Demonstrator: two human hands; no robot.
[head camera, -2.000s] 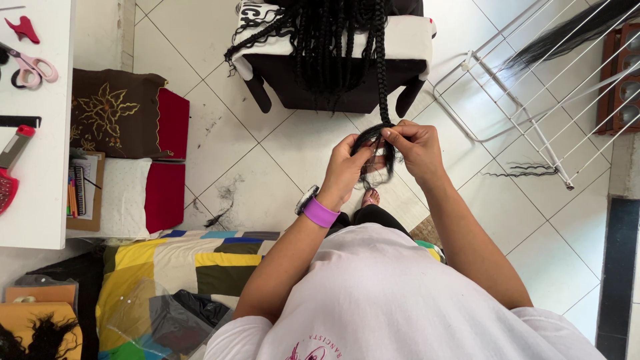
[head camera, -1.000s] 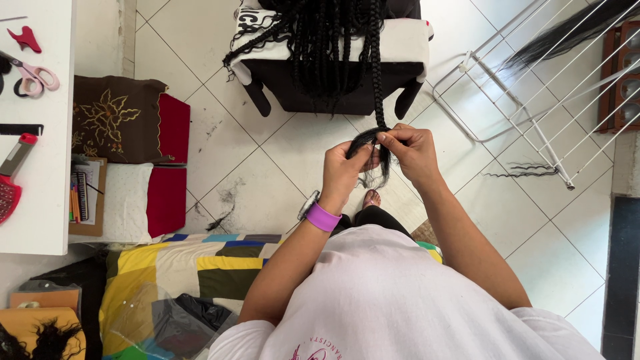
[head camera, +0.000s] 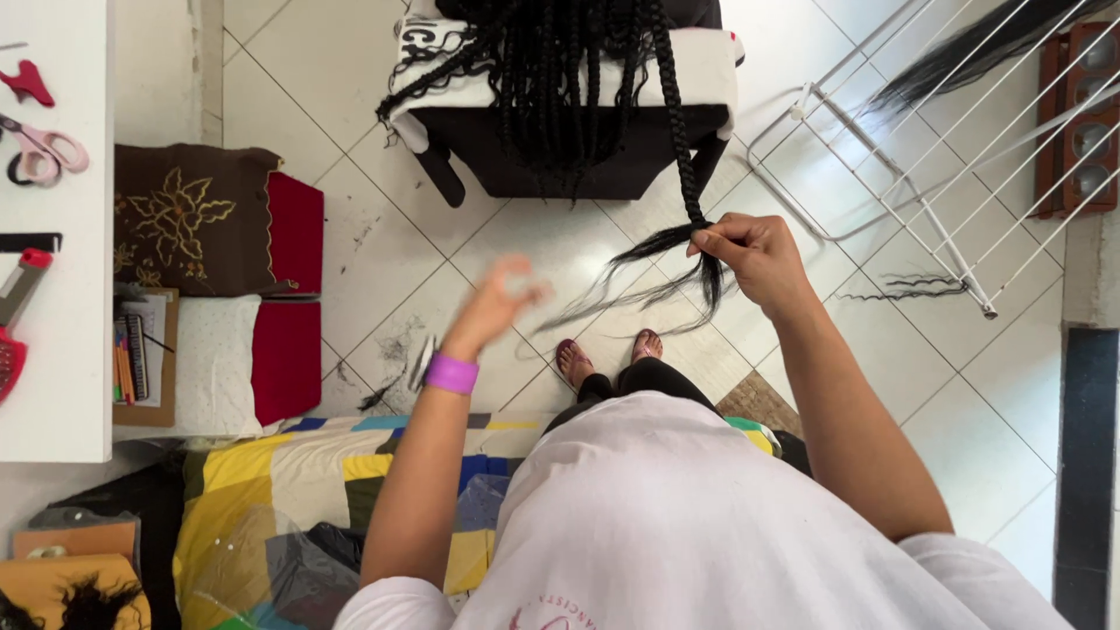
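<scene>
A long black hair braid (head camera: 675, 114) hangs over the right side of a chair back and runs toward me. My right hand (head camera: 757, 262) pinches it between thumb and fingers, just where the plaiting stops. Loose strands of black hair (head camera: 652, 249) fan out below and to the left of that pinch. My left hand (head camera: 503, 302), blurred, is off to the left, apart from the braid, with its fingers spread and nothing seen in them. Several other black braids (head camera: 560, 96) hang over the middle of the chair back.
The dark chair (head camera: 569, 157) has white cloth over its back. On the right stands a white wire drying rack (head camera: 892, 166) with black hair (head camera: 971, 57) lying across it. Pink scissors (head camera: 44, 153) and a red hairbrush (head camera: 13, 350) rest on the white table (head camera: 61, 437). A patchwork cover (head camera: 306, 472) lies lower left.
My left hand has let go of the hair and moved away to the left. My right hand still pinches the braid's lower part, and the loose strands now hang spread out.
</scene>
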